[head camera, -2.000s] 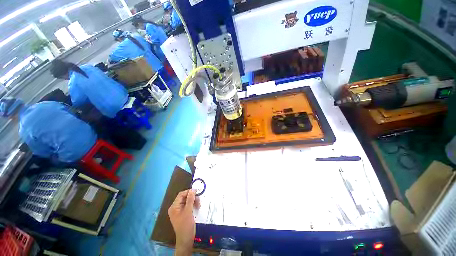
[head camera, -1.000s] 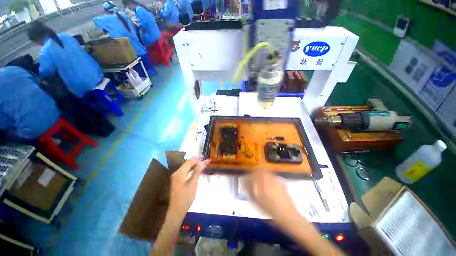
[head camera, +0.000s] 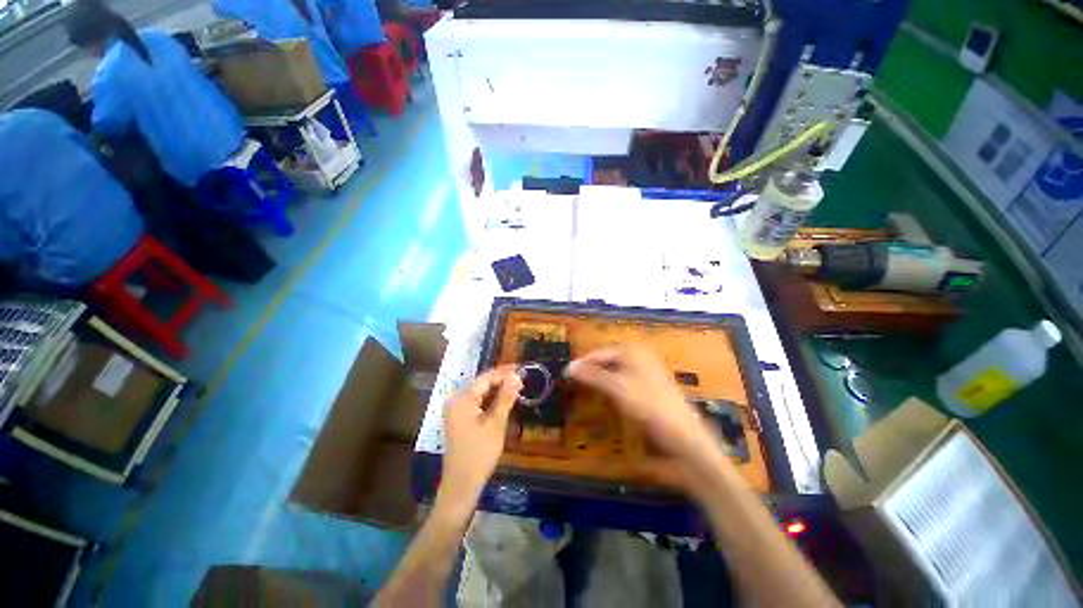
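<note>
The orange board with a black frame (head camera: 629, 469) lies on the machine bed in front of me. A black block (head camera: 544, 353) sits on its left side and a second black block (head camera: 727, 418) on its right, partly behind my right arm. My left hand (head camera: 481, 410) holds a thin ring (head camera: 533, 382) at the fingertips, over the left block. My right hand (head camera: 624, 386) is slightly blurred; its fingertips are near the ring's right side. Whether they touch the ring or hold anything cannot be told.
The glue syringe (head camera: 780, 214) hangs at the back right, near the hot air gun (head camera: 891, 266). A small black plate (head camera: 513, 273) lies behind the board. An open carton (head camera: 903, 475) and a white bottle (head camera: 1000, 371) are at the right. People in blue (head camera: 166, 131) work at the left.
The board has come nearer to me and the syringe has moved right, off the board. Both hands have moved over the left block, with the ring between them. The black plate now shows.
</note>
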